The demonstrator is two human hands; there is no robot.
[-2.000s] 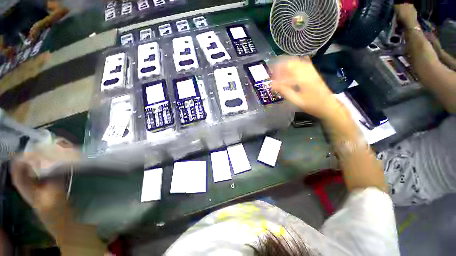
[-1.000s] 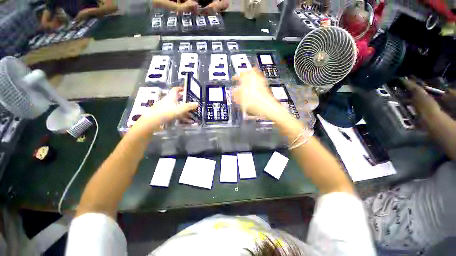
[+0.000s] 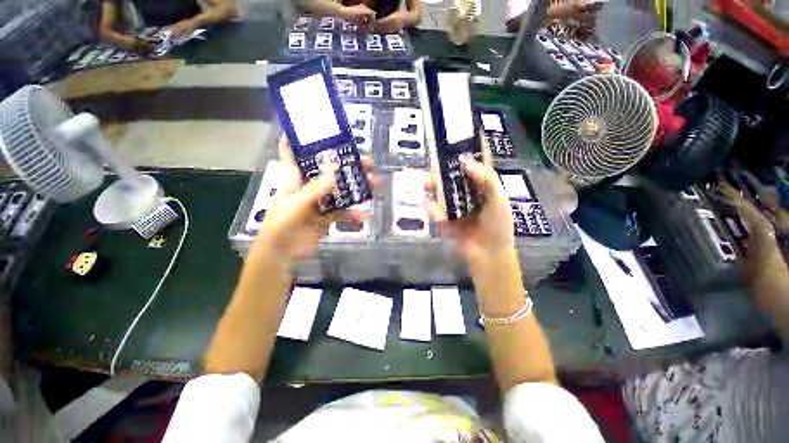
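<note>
My left hand (image 3: 303, 203) holds a feature phone (image 3: 316, 112) upright above the tray, its white screen and number keys facing me, thumb on the keys. My right hand (image 3: 476, 203) holds a second feature phone (image 3: 455, 108) the same way, slightly tilted. Both phones are raised and apart. Below them is a thick stack of clear blister trays (image 3: 407, 264). Its top tray holds white phones seen from the back (image 3: 407, 130) and, at the right, two dark feature phones (image 3: 529, 216). The hands hide part of the tray.
White battery-like cards (image 3: 359, 317) lie along the bench front. A white fan (image 3: 82, 147), cable (image 3: 164, 277) and small toy (image 3: 84, 263) are left; a beige fan (image 3: 599, 128) and paper (image 3: 644, 303) are right. Co-workers' hands (image 3: 355, 14) work across the belt (image 3: 199, 143).
Both hands have risen off the tray, each now holding a phone with its screen towards me. A second ago the left hand was tilting a phone at the tray.
</note>
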